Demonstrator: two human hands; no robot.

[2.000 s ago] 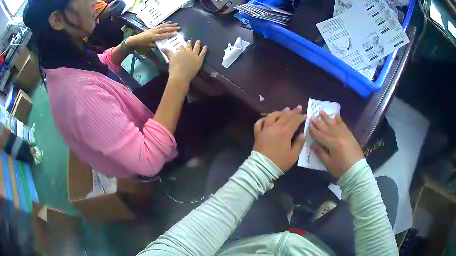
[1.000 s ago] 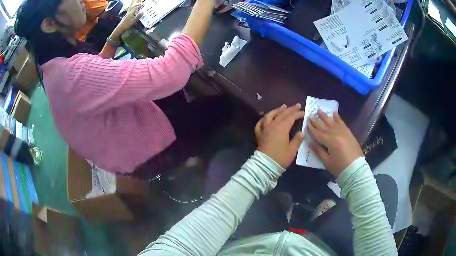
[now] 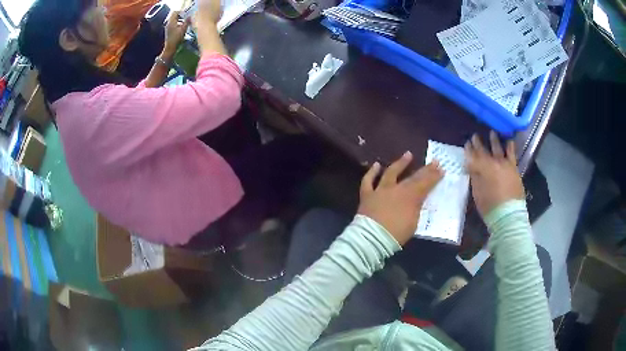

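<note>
A printed white leaflet [image 3: 446,199], folded to a narrow strip, lies at the near edge of the dark table [image 3: 384,103]. My left hand [image 3: 398,195] lies at its left side, with fingers spread and the fingertips on the paper's left edge. My right hand [image 3: 495,171] is flat at its right side, with fingers apart and fingertips near the blue tray's corner; the thumb side is at the paper's right edge. Neither hand is closed around the paper.
The blue tray [image 3: 439,74] holds printed sheets [image 3: 504,48] on its right and folded leaflets [image 3: 364,19] at its left end. A crumpled white lump [image 3: 321,75] lies mid-table. A person in pink [image 3: 137,144] sits at left. An open box [image 3: 144,271] stands on the floor.
My right hand has moved off the leaflet to its right side, uncovering more print. My left hand now reaches onto the paper's left edge. The person's arm has drawn back from the table.
</note>
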